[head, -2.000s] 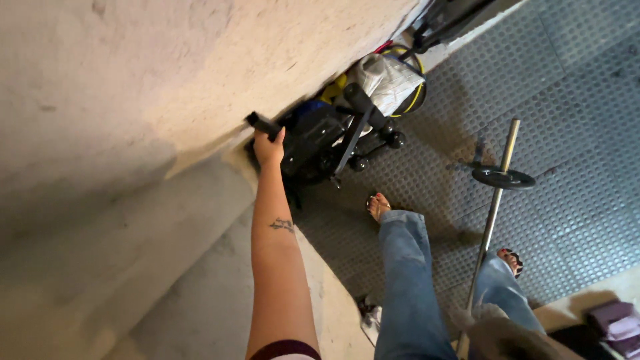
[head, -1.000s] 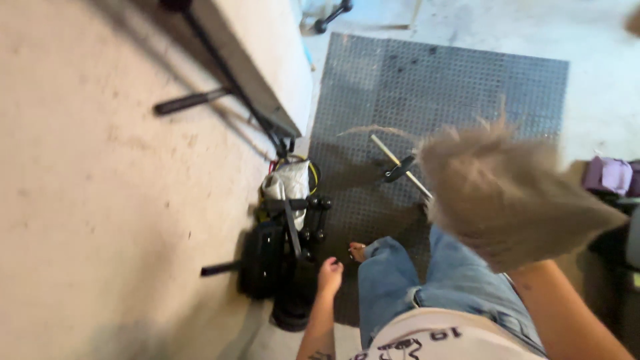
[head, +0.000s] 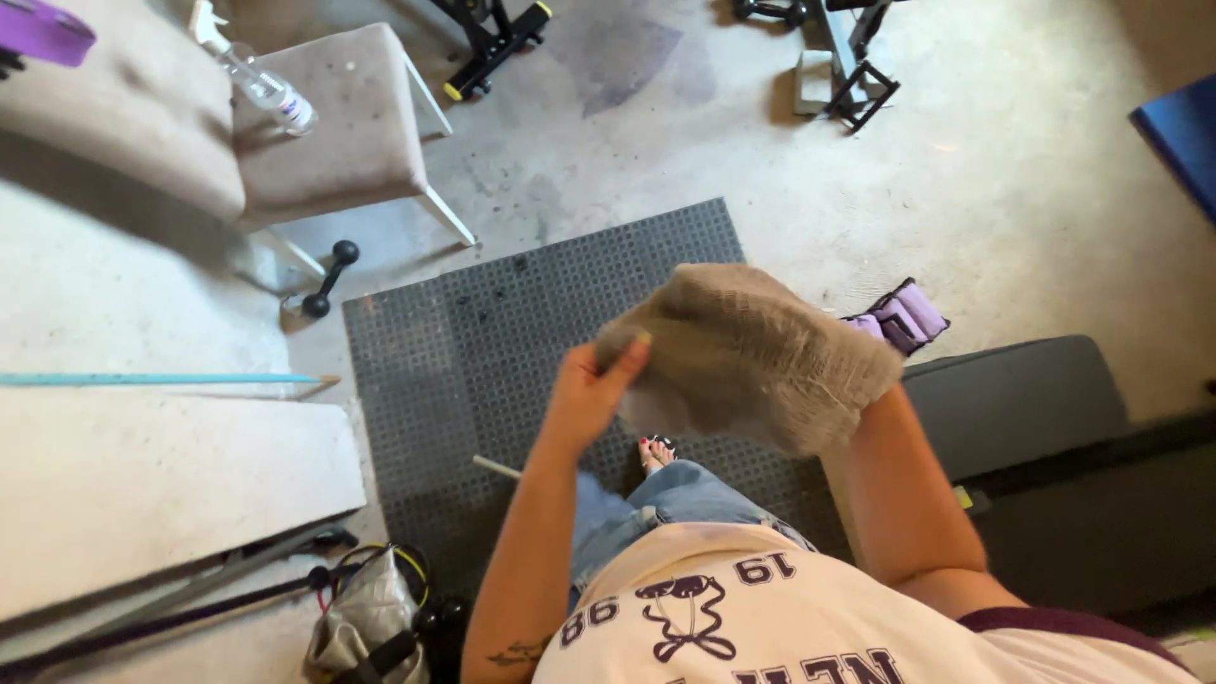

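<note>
A grayish-brown cloth [head: 750, 356] is spread in front of my body, above the mat. My left hand [head: 597, 388] grips its near left edge, with the thumb lying on top. The cloth covers my right hand, so its fingers are hidden; only the forearm [head: 917, 475] shows below the cloth's right side. Part of a metal bar [head: 496, 466] shows beside my left forearm, low over the floor.
A gray rubber mat [head: 446, 370] lies underfoot. An upholstered chair [head: 380, 152] holds a clear spray bottle [head: 275, 98]; a black dumbbell [head: 331, 278] lies near its leg. Purple ankle weights [head: 907, 318] and a dark padded bench [head: 1016, 404] are at right. A silver bag [head: 370, 617] sits lower left.
My left hand was apart from the cloth one second ago and now grips it. Two seconds ago it was on a black handle by the wall. The view has swung toward the chair.
</note>
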